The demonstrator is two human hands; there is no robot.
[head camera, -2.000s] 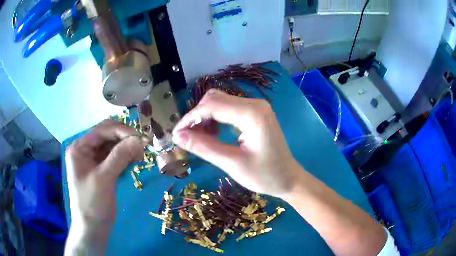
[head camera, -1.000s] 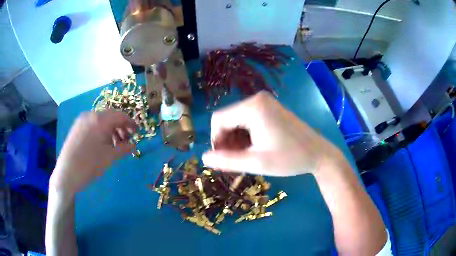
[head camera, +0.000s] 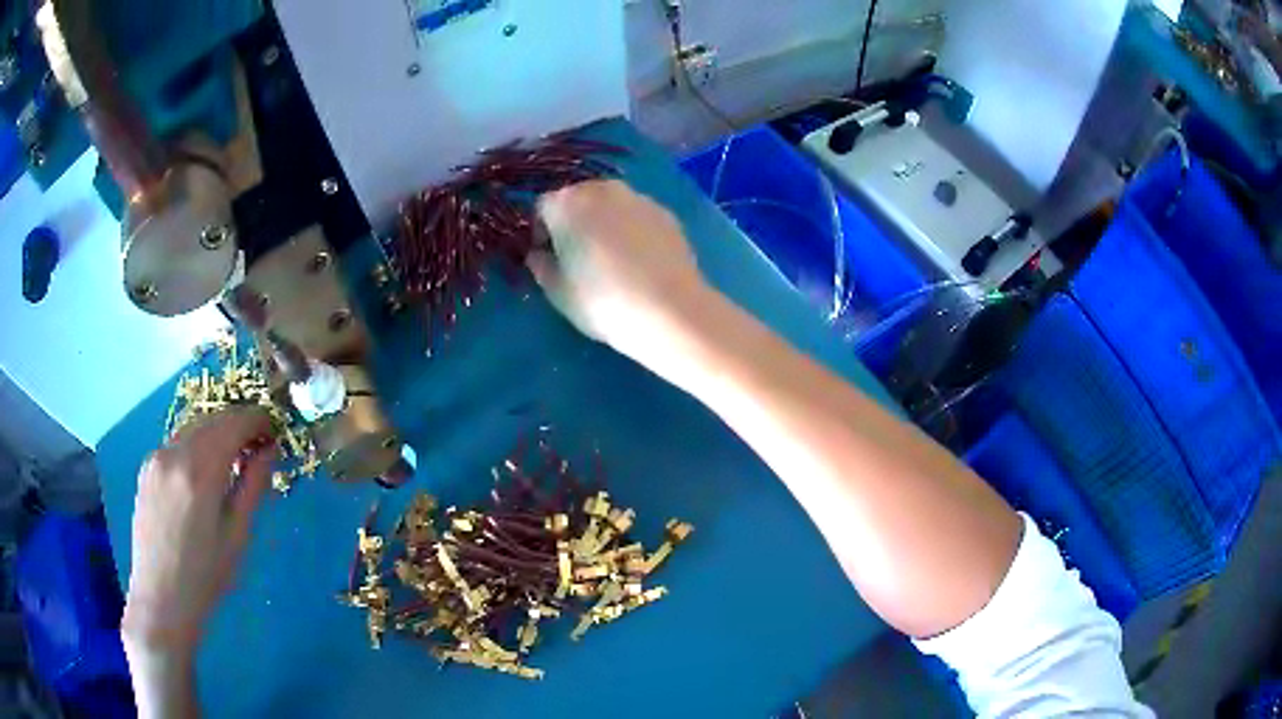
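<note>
My right hand (head camera: 612, 260) is at the right side of the heap of dark red lead wires (head camera: 457, 232); its fingertips are hidden, so I cannot tell whether it holds a wire. My left hand (head camera: 197, 513) is at the front edge of the heap of bare brass terminals (head camera: 218, 379), fingers bent; its grip is unclear. The finished pieces (head camera: 520, 555), gold strips with red wires, lie heaped at front centre. The upper electrode holder (head camera: 180, 239) stands above the lower electrode holder (head camera: 363, 447), which has a whitish patch (head camera: 318, 391). Neither hand is at the electrodes.
A teal-blue mat (head camera: 562, 407) lies under the heaps. The white machine body (head camera: 464, 84) stands behind the wires. A black knob (head camera: 41, 263) is at the left. A grey-white control box (head camera: 928, 190) and blue bins (head camera: 1125, 421) are at the right, another blue bin (head camera: 63, 604) at the left.
My right hand has moved from the electrodes, past the finished heap, to the wire heap. My left hand has moved away from the electrodes to the bare terminals. The view has shifted.
</note>
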